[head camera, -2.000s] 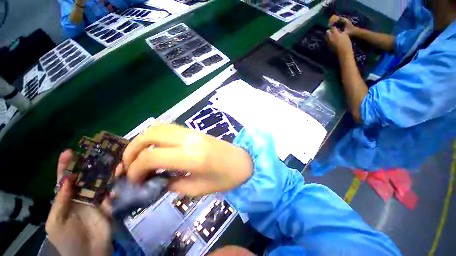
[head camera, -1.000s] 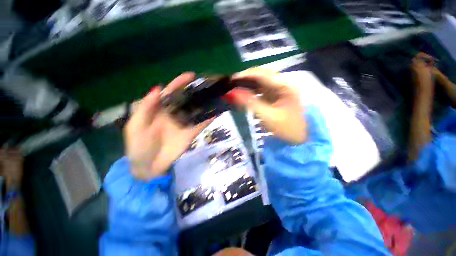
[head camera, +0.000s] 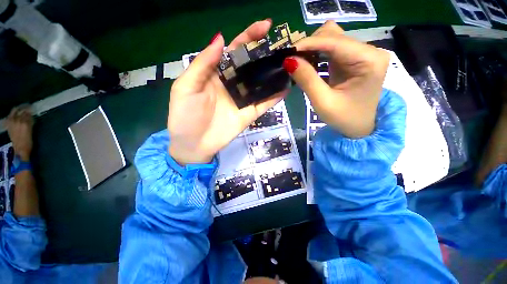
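Observation:
My left hand (head camera: 203, 105) holds a circuit board (head camera: 239, 58) with gold pads and a grey shield, palm up. My right hand (head camera: 347, 80) grips a matte black adhesive piece (head camera: 267, 75) between thumb and fingers. The piece lies over the lower part of the board; whether it is stuck down cannot be told. Below the hands is a white board tray (head camera: 230, 161) with boards in several pockets and a bare pocket at left. A die-cut sticker sheet (head camera: 311, 144) shows in part beside the tray, mostly hidden by my right arm.
A grey-brown plate (head camera: 97, 148) lies at left. White liner sheets (head camera: 422, 133), a clear plastic bag (head camera: 445, 111) and a black tray (head camera: 428, 50) are at right. A white jointed arm (head camera: 44, 39) stands upper left. Coworkers' arms show at both edges. Another tray (head camera: 339, 19) sits on the conveyor.
The view has turned and steadied. Two seconds ago the black piece was in my right hand, off the board held in my left; now it lies against the board.

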